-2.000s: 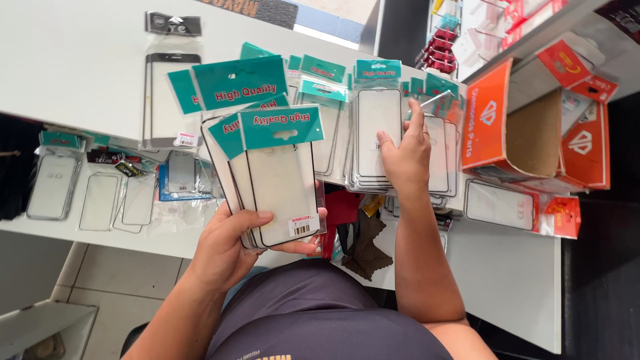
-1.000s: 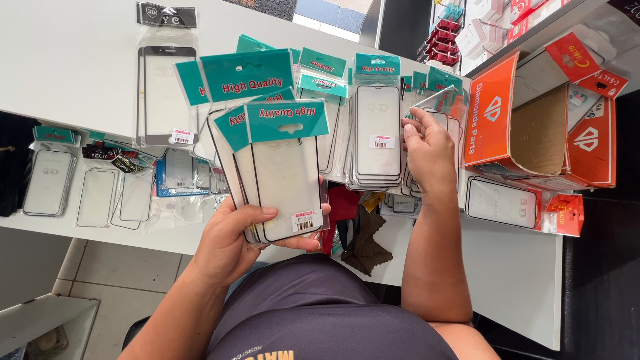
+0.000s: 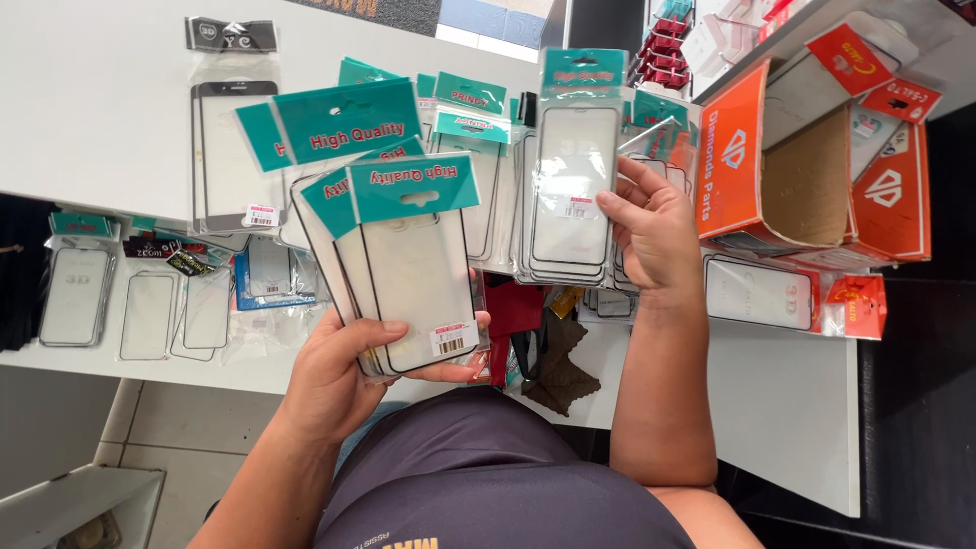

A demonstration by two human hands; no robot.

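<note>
Several screen protectors in clear sleeves with teal header cards point(image 3: 415, 267) are fanned out in my left hand point(image 3: 347, 366), its thumb across the lower edge of the front one. My right hand point(image 3: 656, 221) pinches the right edge of another sleeved screen protector point(image 3: 576, 183), over a stack of similar packs point(image 3: 526, 259). That pack also has a teal header and a small price label. More teal-header packs point(image 3: 473, 221) lie between the two hands. Beyond the fan, at the upper left, is a black-framed screen protector with a black header point(image 3: 235, 152).
An open orange cardboard box point(image 3: 732, 152) with red-header packs stands at the right, and a red-tagged pack point(image 3: 759, 293) lies below it. Sleeved protectors point(image 3: 76, 297) line the lower left of the white table point(image 3: 114, 114). A dark brown cloth point(image 3: 560, 374) hangs near my body.
My right hand has closed on the edge of a sleeved protector, which now sits higher than the stack under it. My left hand still holds its fan.
</note>
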